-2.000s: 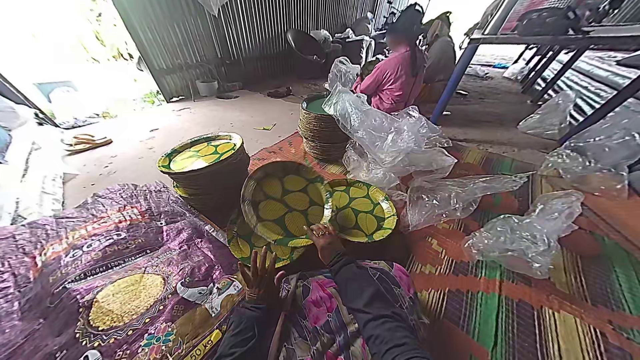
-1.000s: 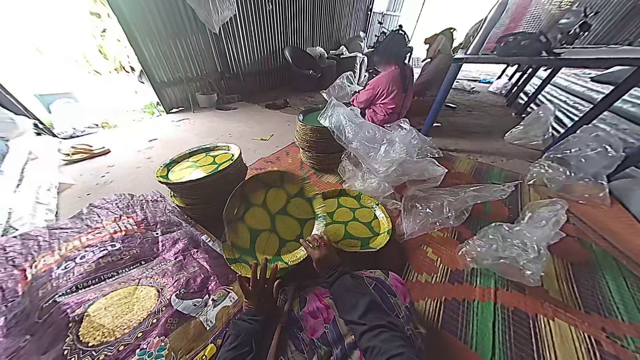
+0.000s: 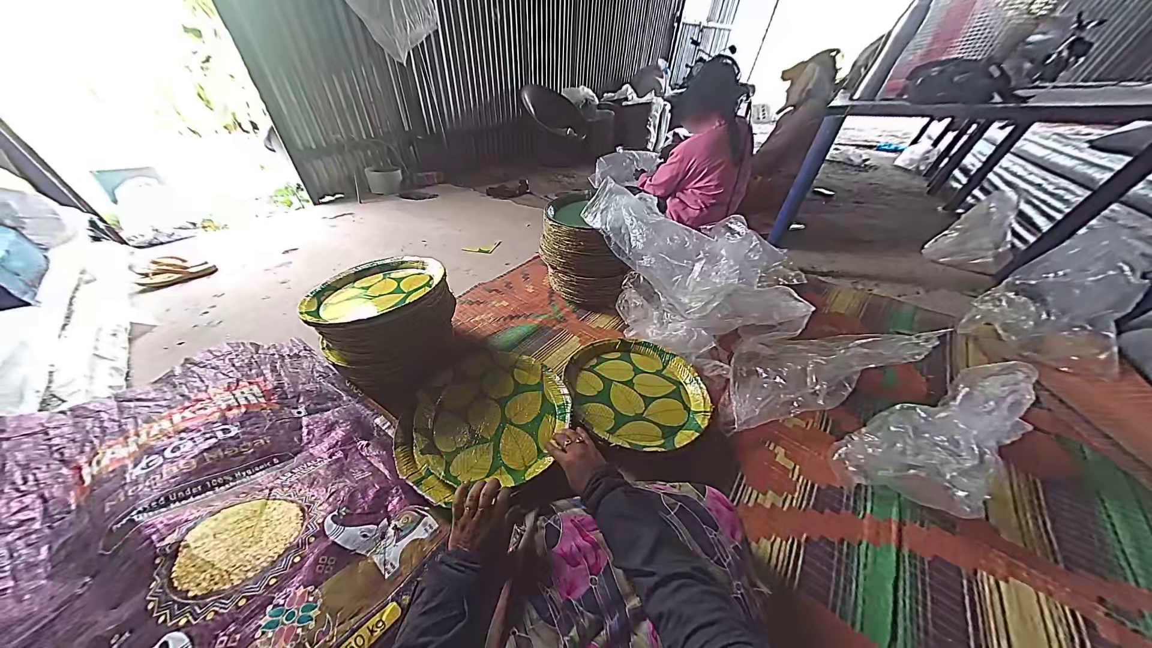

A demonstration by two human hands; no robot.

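Observation:
A round leaf-patterned plate (image 3: 486,418), green and yellow with a raised rim, lies low in front of me over another like it. My left hand (image 3: 480,511) has its fingers on the near rim. At the right rim, my right hand (image 3: 576,454) grips the edge, its thumb hidden. Beside it on the right is another leaf-patterned plate (image 3: 639,396), whose support is hidden. A tall stack of the same plates (image 3: 387,315) stands behind on the left. Farther back rises a stack with a plain green top (image 3: 585,252).
Crumpled clear plastic bags (image 3: 720,270) lie at the right on a striped woven mat (image 3: 864,549). A printed purple sack (image 3: 225,459) spreads at the left. A person in pink (image 3: 706,171) sits beyond the bags, near a blue-legged table (image 3: 810,171).
The plate between my hands, tilted up toward me one second ago, now lies lower and flatter. My left hand has come to its near rim.

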